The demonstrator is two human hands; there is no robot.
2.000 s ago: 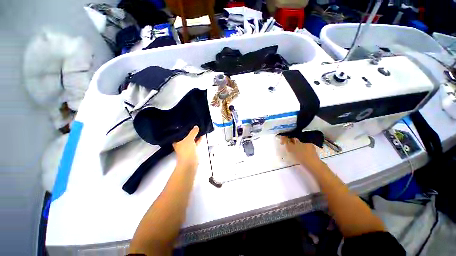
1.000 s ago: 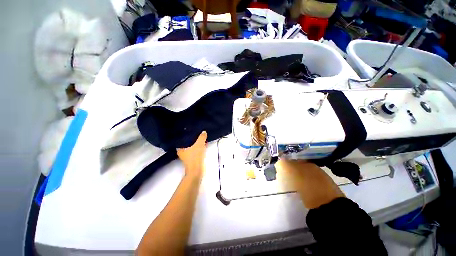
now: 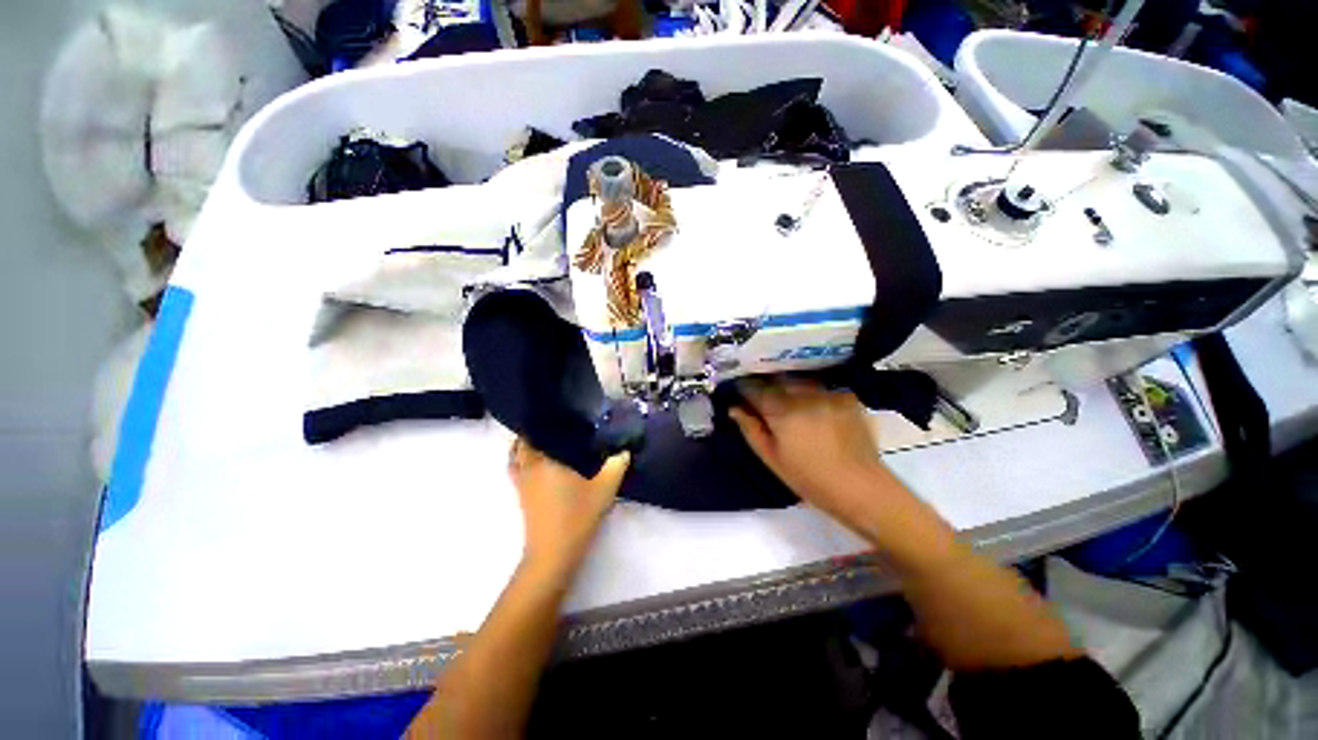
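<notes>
A navy fabric panel (image 3: 701, 470) lies curved under the needle area of the white sewing machine (image 3: 723, 260), in front of its head. My left hand (image 3: 571, 484) grips the panel's front left edge, thumb on top. My right hand (image 3: 802, 434) rests on the panel just right of the presser foot (image 3: 694, 414), fingers bent; whether it pinches the fabric is not clear. The pale garment body (image 3: 398, 297) lies left of and behind the machine head. A navy band (image 3: 390, 415) sticks out to the left on the table.
The white table (image 3: 289, 578) has a ruler-marked front edge and blue tape (image 3: 148, 405) at left. A trough (image 3: 477, 87) behind holds dark cloth. A black cloth strip (image 3: 889, 260) wraps the machine arm. Pale garments (image 3: 1142, 636) hang at lower right.
The navy panel has moved right, from beside the machine head to under the needle area. The garment body followed it. My right hand has moved from beside the needle onto the panel.
</notes>
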